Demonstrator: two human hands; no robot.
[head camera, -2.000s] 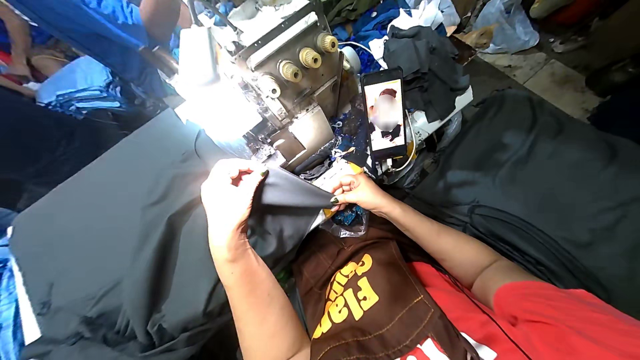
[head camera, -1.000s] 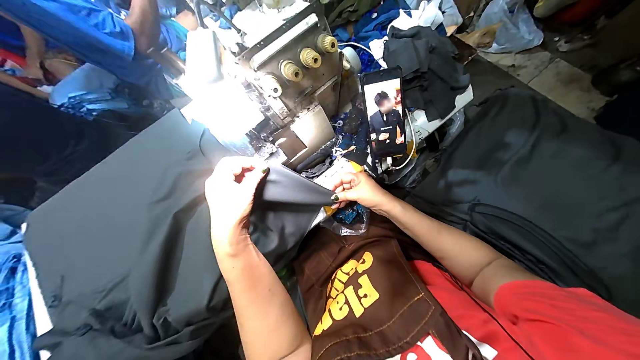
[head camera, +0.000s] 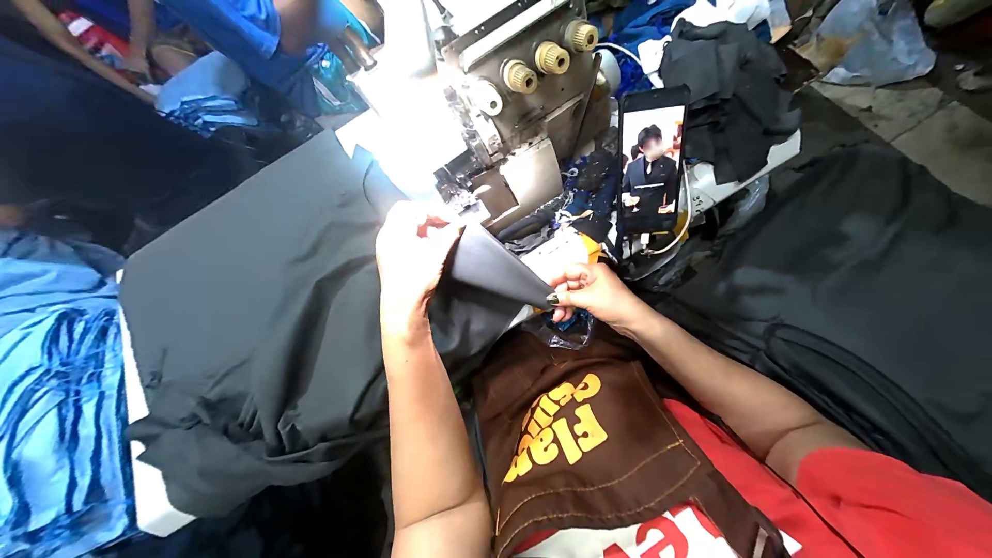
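A dark grey fabric piece (head camera: 256, 287) lies spread over the machine table at the left, its right end drawn taut between my hands. My left hand (head camera: 415, 260) grips the fabric edge close to the brightly lit needle area of an overlock sewing machine (head camera: 535, 85). The fingers of my right hand (head camera: 593, 294) pinch the fabric's pointed corner, just above the brown apron (head camera: 589, 449) on my lap. Glare hides the needle and presser foot. Behind my right hand a smartphone (head camera: 652, 163) stands upright with a picture on its screen.
Blue folded fabric (head camera: 62, 403) is stacked at the far left. Dark scraps (head camera: 717, 93) lie behind the phone, and a white cable (head camera: 682, 225) hangs beside it. More black fabric (head camera: 876, 294) covers the right side. Another person's arm and blue clothing (head camera: 232, 31) show at the upper left.
The picture on the phone screen has changed. At the upper left, the other person's arm and blue clothing have shifted. My hands hold the fabric much as before.
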